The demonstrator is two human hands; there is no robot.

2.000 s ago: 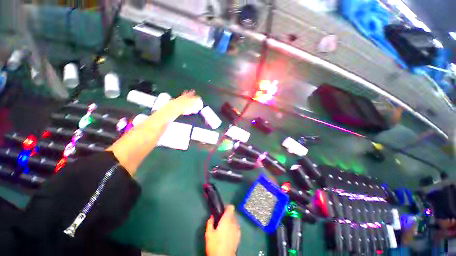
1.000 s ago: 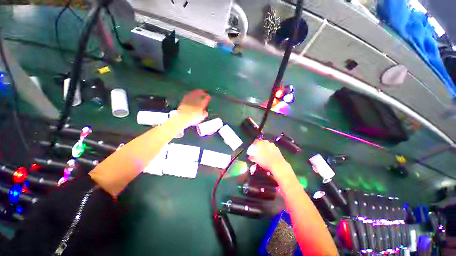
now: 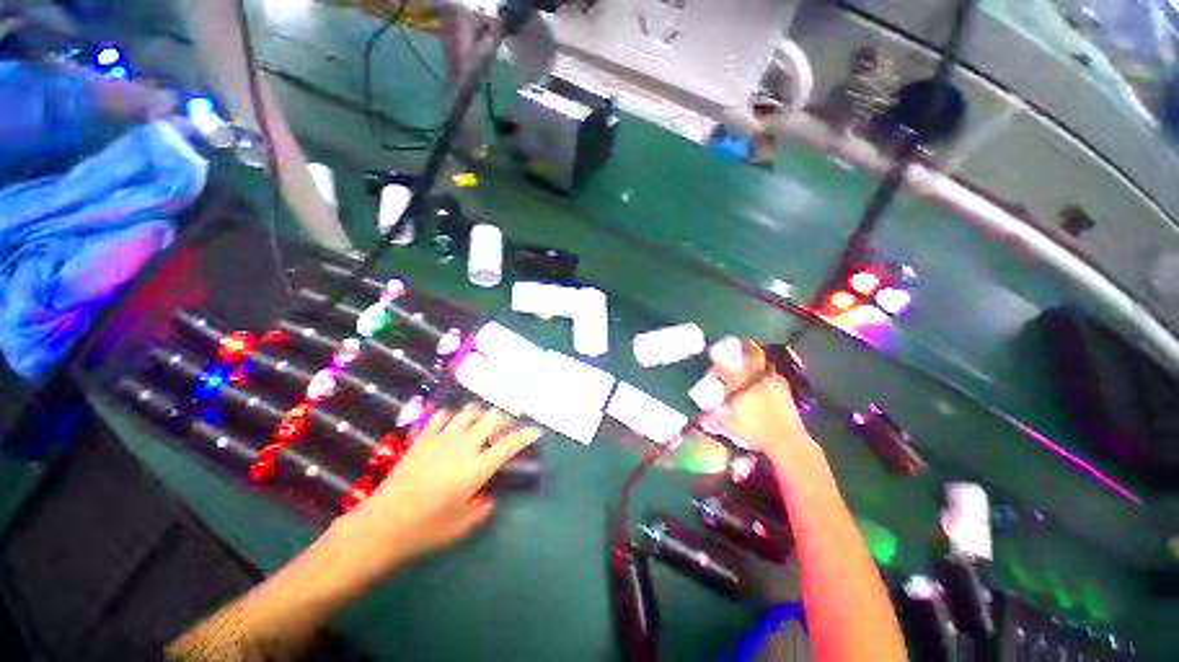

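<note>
Several glossy white units lie side by side in a row [image 3: 537,378] on the green bench, with more loose ones behind it. My left hand [image 3: 453,472] is open, palm down, fingers spread at the near left edge of the row, by the black units. My right hand [image 3: 765,411] has its fingers around a white unit [image 3: 709,391], parts of which show between the fingers; the rest is hidden. The black screwdriver [image 3: 635,601] lies in front with its cord running up.
A black tray of units [image 3: 291,401] with red, blue and green lit ends is at left. Black units [image 3: 698,556] lie near my right forearm, with the blue box [image 3: 763,634] partly hidden below. A person's blue sleeve [image 3: 104,207] is at far left. A dark box [image 3: 565,136] stands behind.
The view has swung left. My left hand has left the white units at the back and come down to the row's near edge. My right hand has moved from the black units onto a white unit.
</note>
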